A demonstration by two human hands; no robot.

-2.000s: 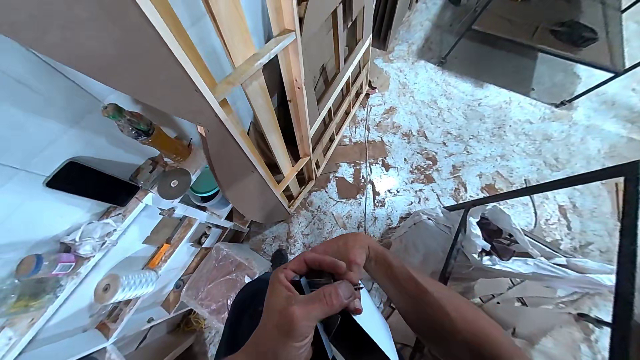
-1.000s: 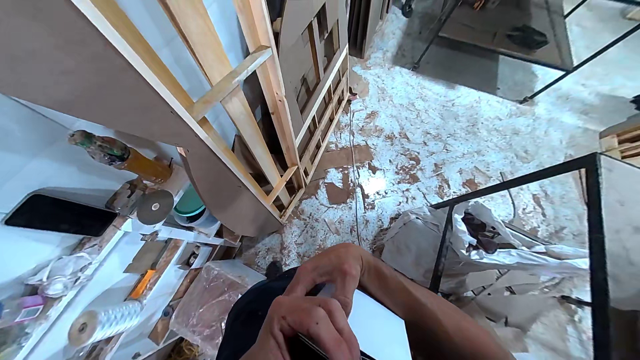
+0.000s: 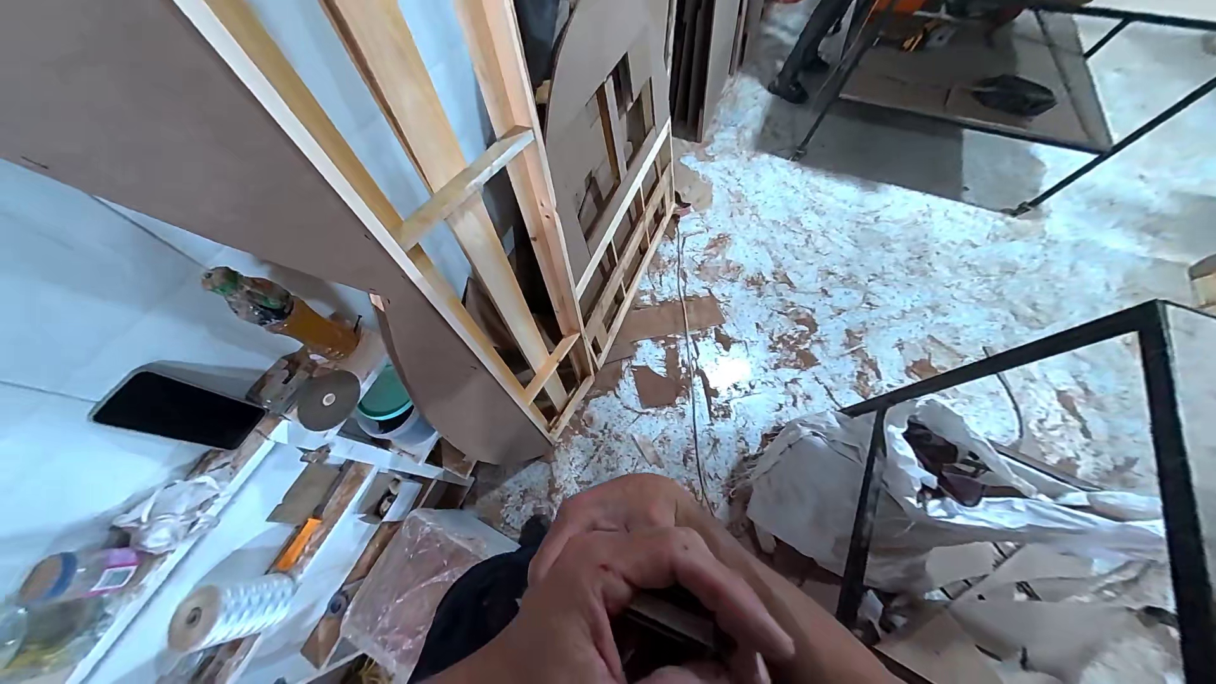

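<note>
Both my hands are together at the bottom centre, close to my body. My left hand (image 3: 608, 598) curls around a dark object (image 3: 670, 622), mostly hidden by the fingers, whose kind I cannot tell. Behind it, and partly covered by it, is my right hand (image 3: 632, 503), its forearm running to the lower right; its fingertips are hidden, so its grip does not show. The dark object lies under the arched fingers of the left hand.
Wooden frames (image 3: 541, 228) lean on the wall. A shelf (image 3: 180, 560) holds a smartphone (image 3: 179, 408), a bottle (image 3: 285, 309) and a thread spool (image 3: 228, 608). A black metal frame (image 3: 1164, 456) and a white sack (image 3: 817, 494) stand right. A cable (image 3: 686, 380) crosses the littered floor; a person's shoe (image 3: 788, 90) shows behind.
The white, flat piece visible below my hands earlier is out of sight. My hands have shifted, the left now arching over the dark object. A person's leg has come into view at the top.
</note>
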